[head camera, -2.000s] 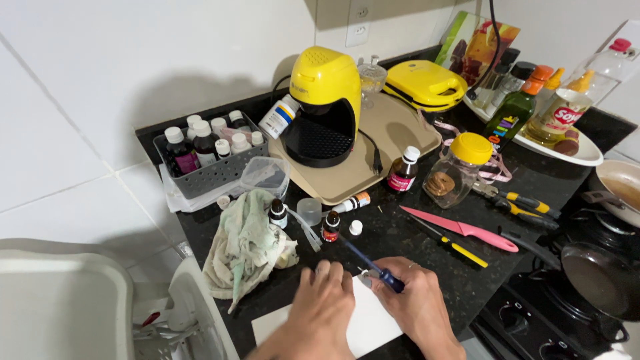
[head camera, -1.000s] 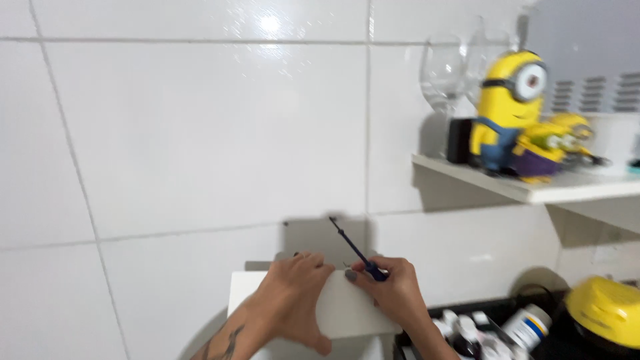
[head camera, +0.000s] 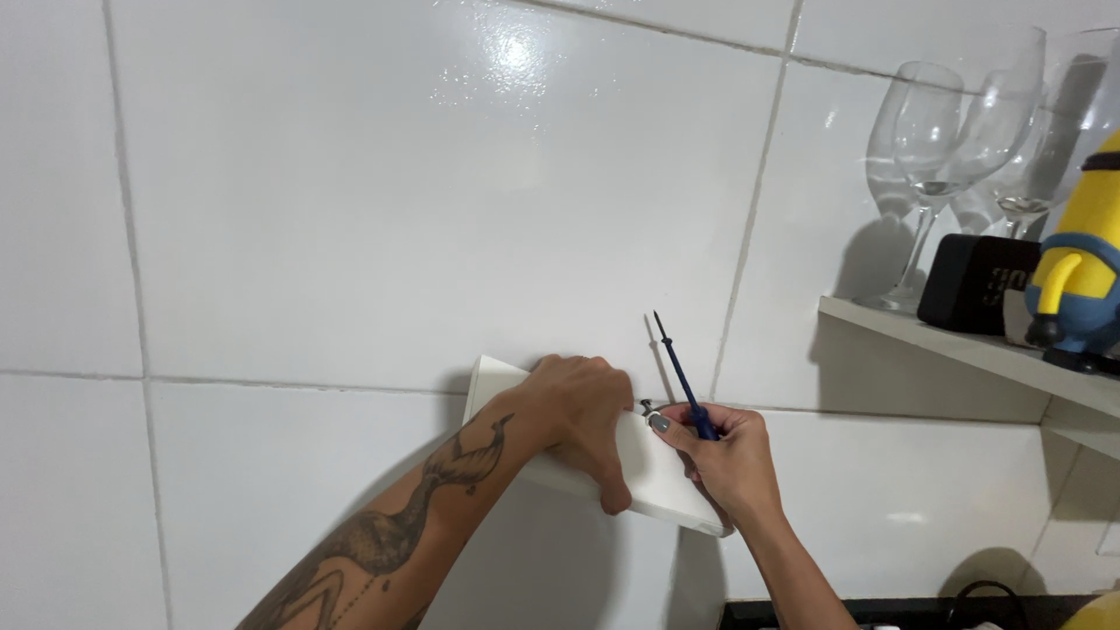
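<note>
My left hand (head camera: 582, 420) grips a white rectangular panel (head camera: 652, 477) from above, its thumb on the front face, close to the tiled wall. My right hand (head camera: 722, 451) holds a screwdriver (head camera: 682, 376) with a dark blue handle and shaft, its tip pointing up and slightly left. Between the thumb and fingers of that same hand, at the panel's upper edge, is a small metal hook or screw (head camera: 648, 409) with a white piece at its base. The panel tilts down to the right. The fingers behind it are hidden.
White tiles (head camera: 437, 219) cover the wall. A white shelf (head camera: 945, 350) at the right bears wine glasses (head camera: 927, 140), a black speaker-like box (head camera: 980, 284) and a yellow-and-blue Minion figure (head camera: 1081, 280). A dark countertop edge (head camera: 831, 610) lies at the lower right.
The view has swung from the cluttered counter to the tiled wall. Both hands have moved with the white panel from above the counter to beside the wall. The screwdriver stays in my right hand.
</note>
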